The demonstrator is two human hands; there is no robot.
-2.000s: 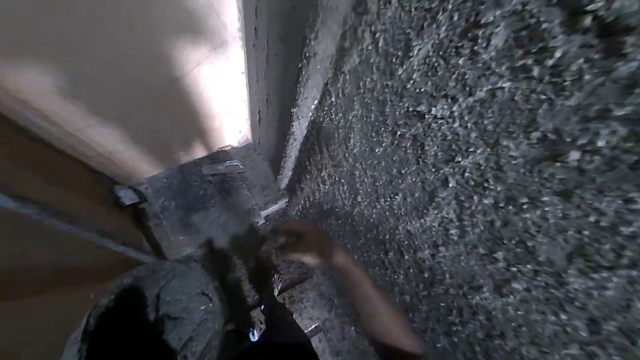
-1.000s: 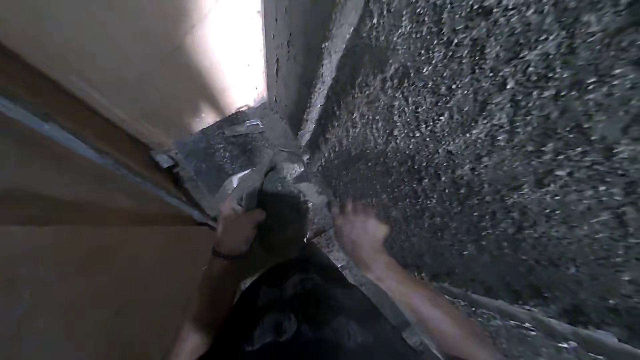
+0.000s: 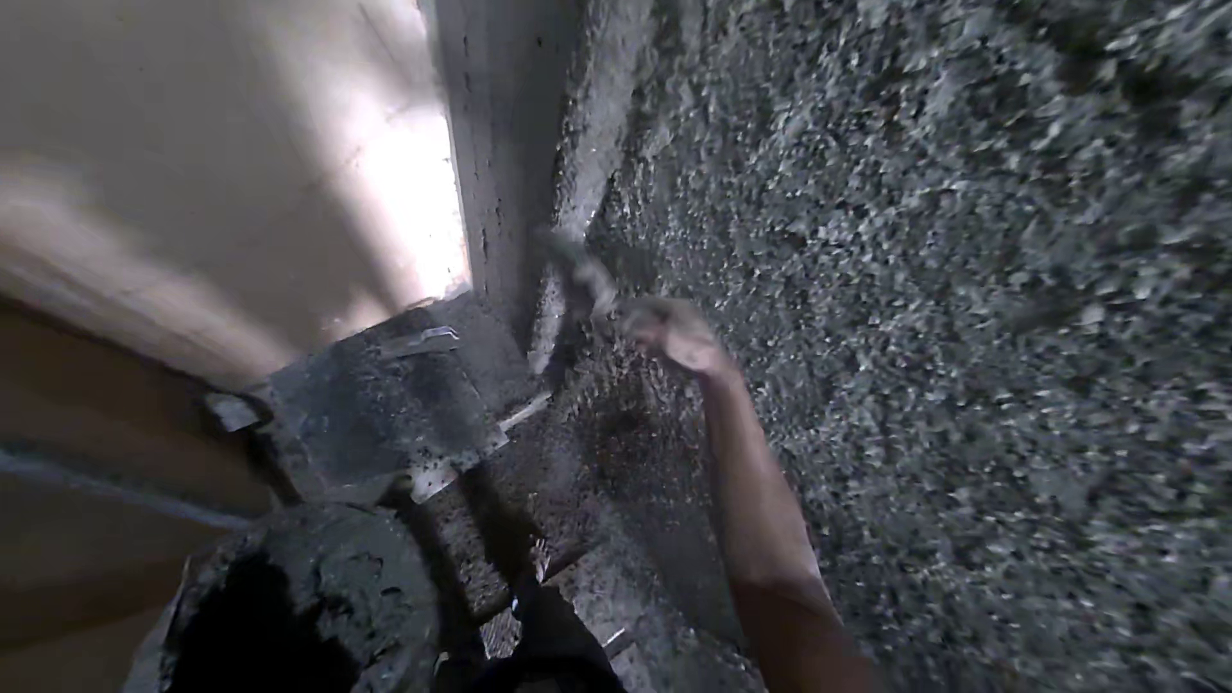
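My right hand (image 3: 674, 335) is closed around the handle of a trowel (image 3: 582, 269), which is blurred by motion. The trowel's blade is close to the inner corner, beside the rough grey mortar wall (image 3: 924, 318); whether it touches the wall I cannot tell. My left hand is not in view. At the lower left is a round container of wet grey mortar (image 3: 375, 587), with a dark shadow over part of it.
A mortar-stained board (image 3: 385, 404) lies at the foot of the corner, with a small metal piece on it. A smooth grey strip (image 3: 500, 144) runs up beside the rough wall. Brown panels (image 3: 106, 423) stand at left. My dark-clothed leg (image 3: 553, 635) shows below.
My left hand, on the grey container a second ago, has left the view. My right hand has moved up along the wall with the trowel. The view has shifted.
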